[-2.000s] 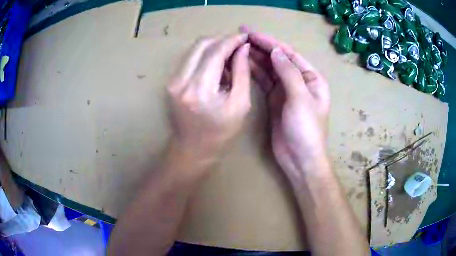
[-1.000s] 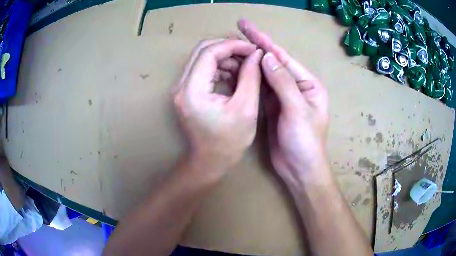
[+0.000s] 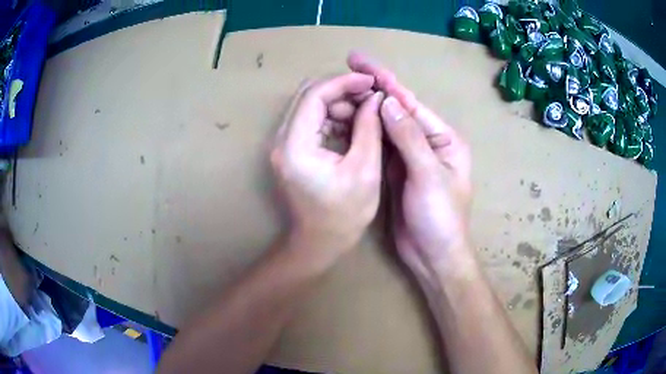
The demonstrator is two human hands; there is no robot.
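My left hand (image 3: 328, 168) and my right hand (image 3: 431, 175) are raised over the middle of the tan cardboard cover (image 3: 212, 168). Thumb and fingertips of both hands are pinched and meet close together. A tiny dark spot shows between the fingertips; I cannot tell whether it is a held thing or shadow. The other fingers are curled, and the palms are partly hidden. Both hands are bare.
Small green parts (image 3: 562, 73) with silvery round spots lie heaped at the back right. A small whitish cup (image 3: 611, 287) with a thin pale stick stands on brown-stained cardboard at the right. A blue crate (image 3: 28, 88) is at the left edge. A person's sleeve (image 3: 33, 321) shows at lower left.
The hands have come closer together at the fingertips since the earliest frame, and my left hand has shifted slightly right. The pinched pose is nearly the same as one second ago.
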